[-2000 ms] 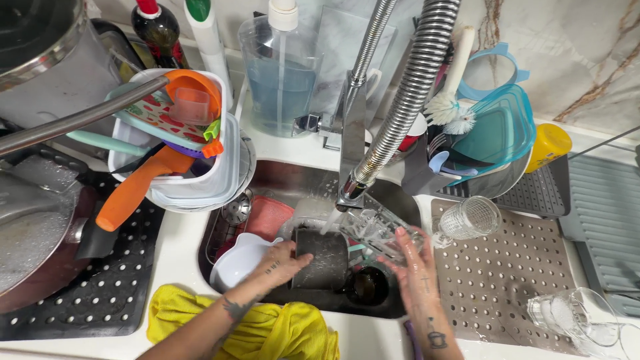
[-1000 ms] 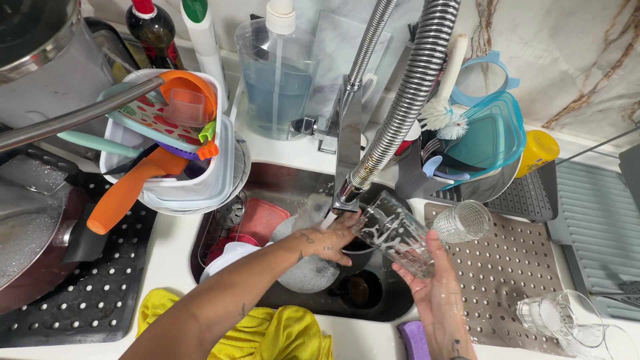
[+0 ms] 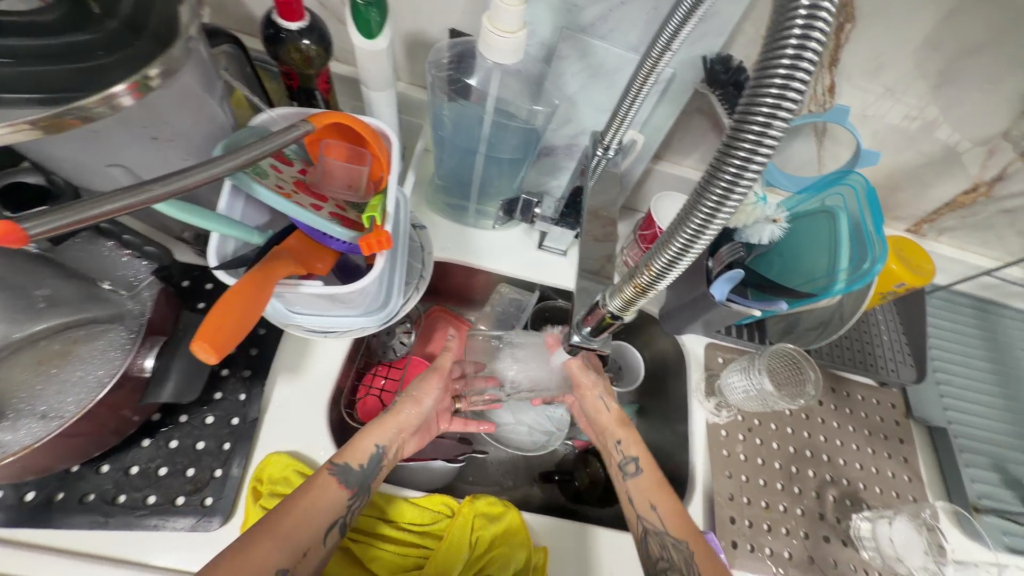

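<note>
Both hands are over the sink point(image 3: 664, 448), at a clear drinking glass point(image 3: 520, 364) lying sideways under the metal faucet head point(image 3: 590, 334). My right hand point(image 3: 580, 384) grips the glass at its right end. My left hand point(image 3: 448, 392), palm turned up and fingers spread, is beside its left end; whether it touches the glass is unclear. Below the glass a clear bowl or lid point(image 3: 528, 428) lies in the sink. A red container point(image 3: 442, 332) and a red cup point(image 3: 388, 388) in a wire basket sit at the left, and a white cup point(image 3: 626, 366) at the right.
A yellow cloth point(image 3: 408, 532) lies on the front edge. Utensils and containers fill a white tub point(image 3: 304, 288) at the left, near a soapy pan point(image 3: 72, 352). At the right, a patterned glass point(image 3: 772, 378) lies on a perforated mat point(image 3: 808, 456); teal containers point(image 3: 816, 240) stand behind.
The glass has moved left and under the faucet head. My left hand has drawn back from beneath the faucet to the glass's left side, and my right hand has moved left with the glass.
</note>
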